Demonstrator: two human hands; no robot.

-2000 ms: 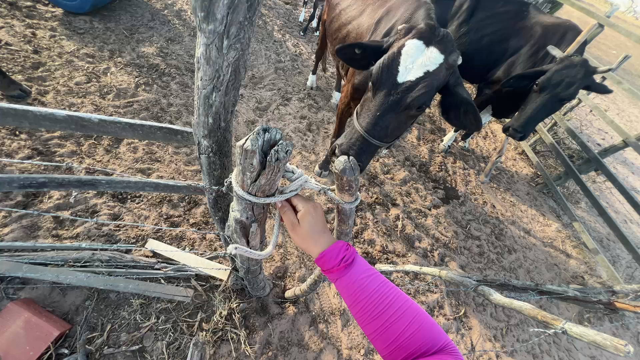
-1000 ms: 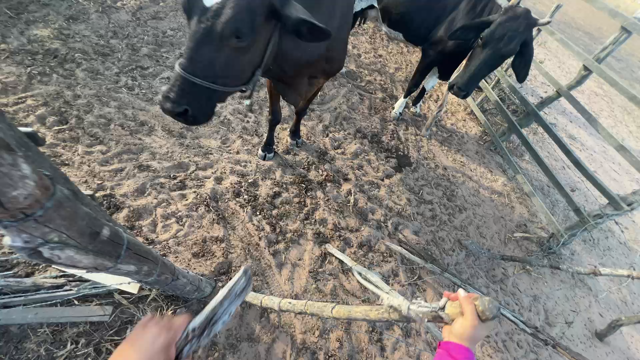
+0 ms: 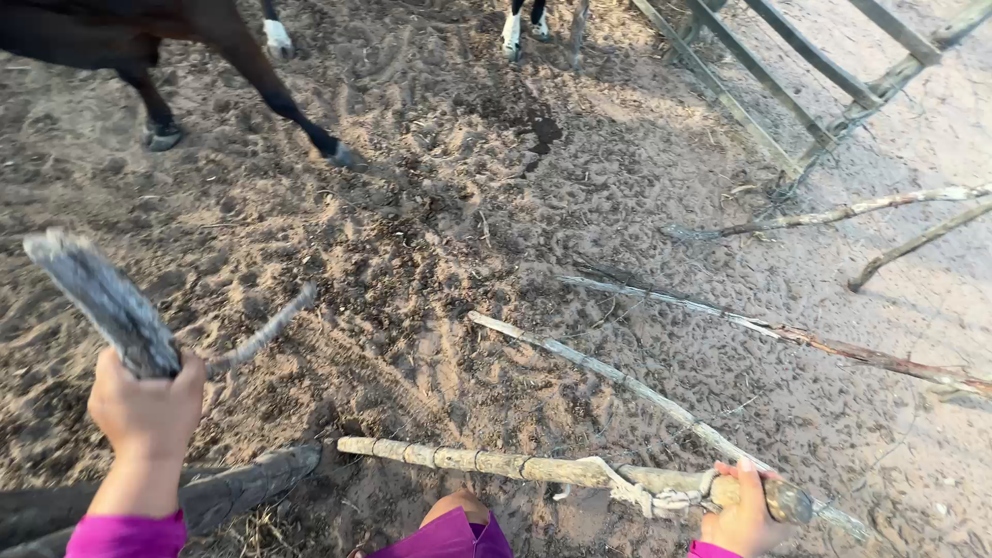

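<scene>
My left hand [image 3: 147, 403] grips a weathered grey wooden post [image 3: 108, 310] whose broken top slants up to the left. A light rope end or thin stick [image 3: 267, 329] juts out to the right of that hand. At the lower right, my right hand [image 3: 748, 511] is closed around the rounded top of a slim wooden pole [image 3: 496, 465]. Wire bands ring the pole, and a whitish rope [image 3: 643, 496] is knotted around it just left of my fingers. The pole's far end lies near the base of the posts at lower left.
A dark brown cow [image 3: 217, 39] stands at the upper left; another animal's white-footed legs [image 3: 511, 35] show at the top. Long branches [image 3: 666, 407] and strands of wire lie right of the pole. A wooden rail fence [image 3: 775, 85] stands at upper right, over trampled sandy soil [image 3: 434, 256].
Two seconds ago one hand was at the rope joining post and pole; now both hands hold wood, and the pole is apart from the post. The nearer cow has moved left. The view has tilted down.
</scene>
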